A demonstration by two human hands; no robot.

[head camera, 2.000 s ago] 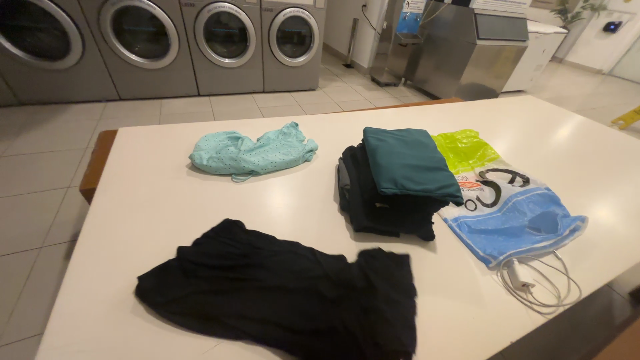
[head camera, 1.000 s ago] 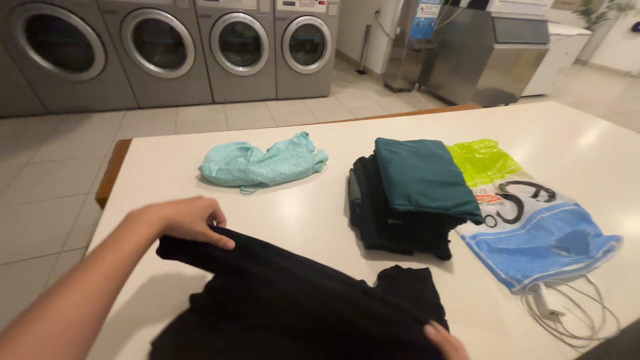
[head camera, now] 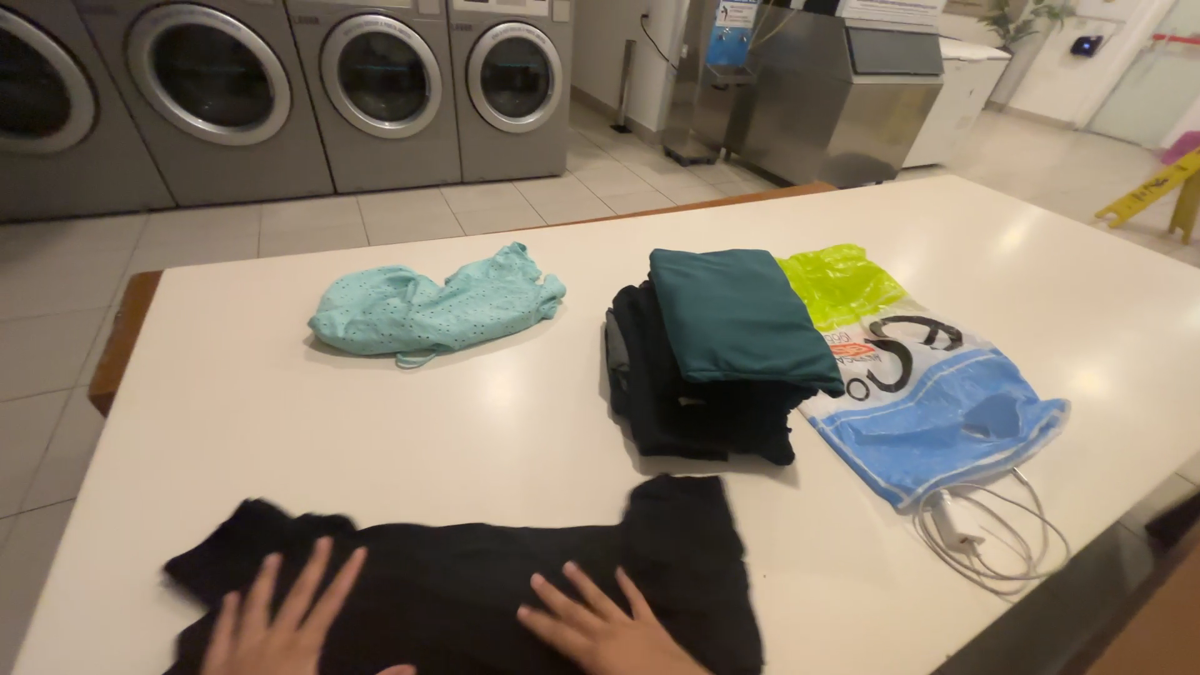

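Observation:
A black short-sleeved garment [head camera: 487,581] lies spread at the near edge of the white table, its lower part cut off by the frame. On its left part rests my left hand [head camera: 281,614], palm down with fingers apart. My right hand [head camera: 605,623] lies the same way on its middle right, fingers spread. Beyond it is a stack of folded dark clothes [head camera: 694,422] topped by a folded dark teal garment [head camera: 741,319]. A crumpled light turquoise garment [head camera: 436,309] with small holes lies at the back left.
A green, white and blue plastic bag [head camera: 937,441] lies right of the stack, with a white charger and coiled cable [head camera: 956,525] at its near end. The white table [head camera: 525,422] has a brown bench edge [head camera: 122,347] beyond it. Front-loading washers or dryers [head camera: 380,75] stand behind.
Both hands have come into view since the first frame. One second ago they held the black garment bunched and partly lifted; now it lies flatter, with both hands spread on it.

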